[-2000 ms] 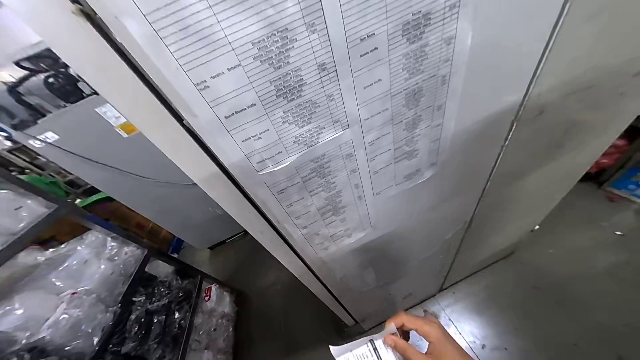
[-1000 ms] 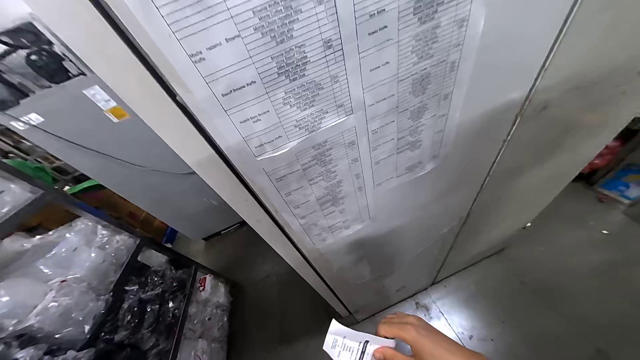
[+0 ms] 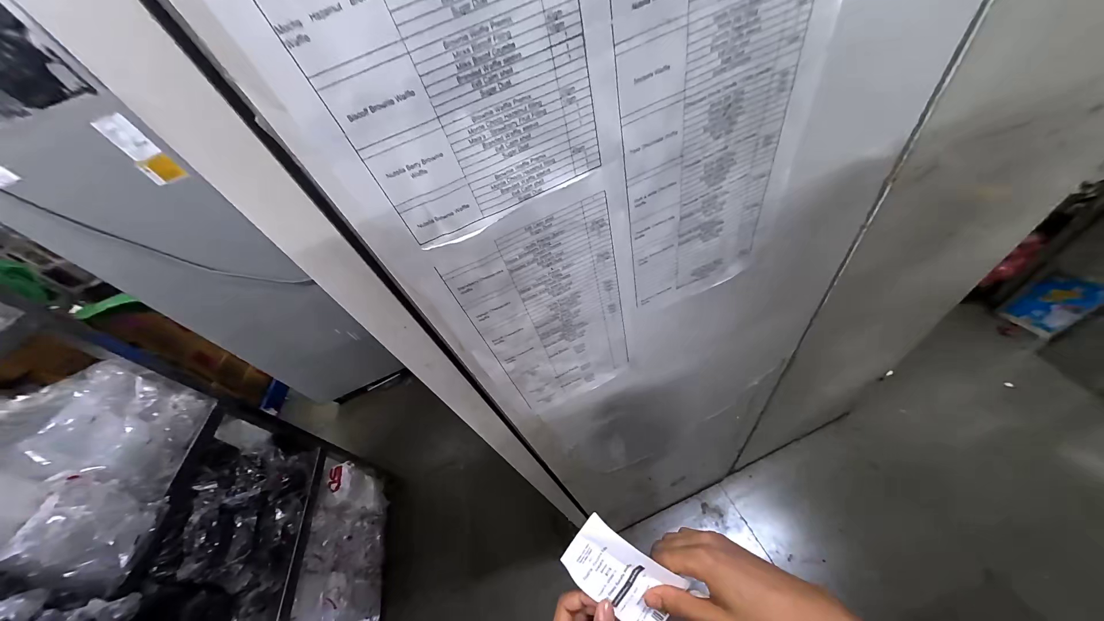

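Note:
A small white printed paper slip (image 3: 608, 561) is held low in the view, near the bottom edge. My right hand (image 3: 733, 578) pinches its right side between thumb and fingers. The fingertips of my left hand (image 3: 584, 607) touch its lower left edge; the rest of that hand is out of view. Beyond the slip stands a pale upright panel (image 3: 681, 414) with printed table sheets (image 3: 509, 95) fixed on it. The lower edge of one sheet curls slightly.
At the lower left, a dark rack (image 3: 302, 526) holds clear plastic packages (image 3: 95, 457) and dark wrapped items (image 3: 233, 517). A grey cabinet (image 3: 216, 216) stands behind it. Grey floor (image 3: 966, 483) extends right, with a blue printed package (image 3: 1052, 304) near the far right edge.
The fingertips of my left hand have come into view at the slip. My right hand still holds the slip, and more of its printed face shows than two seconds ago.

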